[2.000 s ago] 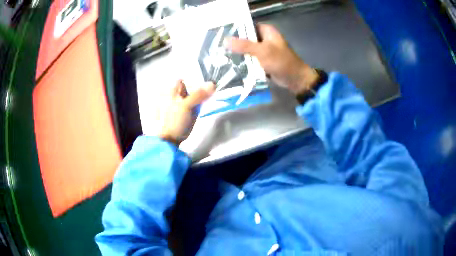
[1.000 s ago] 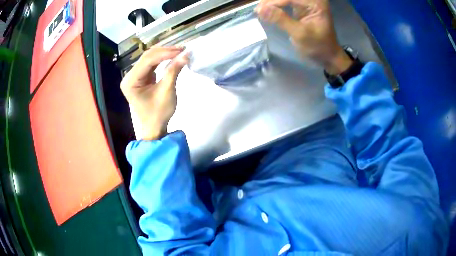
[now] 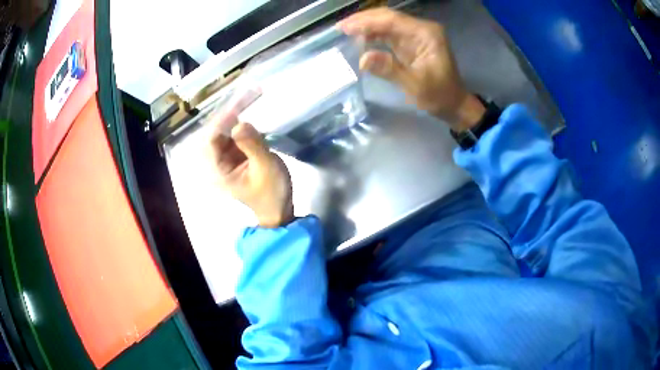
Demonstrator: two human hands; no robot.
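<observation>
A white product box [image 3: 307,90] is inside a glossy clear plastic bag [image 3: 346,121], over the steel work table just in front of the seal bar [image 3: 253,56]. Its plain white side faces up and its lower face looks dark with glare streaks. My right hand [image 3: 416,61] holds the bag's film at the upper right corner between thumb and fingers. My left hand [image 3: 253,162] is at the bag's left side, blurred, fingers curled near the film; whether it grips the film cannot be told.
The sealing machine's white body [image 3: 145,36] with a long dark slot stands beyond the table [image 3: 405,155]. Left are red sheets [image 3: 94,238] on a green surface, with a white-and-blue pack [image 3: 64,81] on the upper one. Blue floor [image 3: 601,94] shows at the right.
The box was face up in both hands, then turned with its white side up at the seal bar. Since then bag and right hand have shifted slightly left; my left hand has moved lower and right.
</observation>
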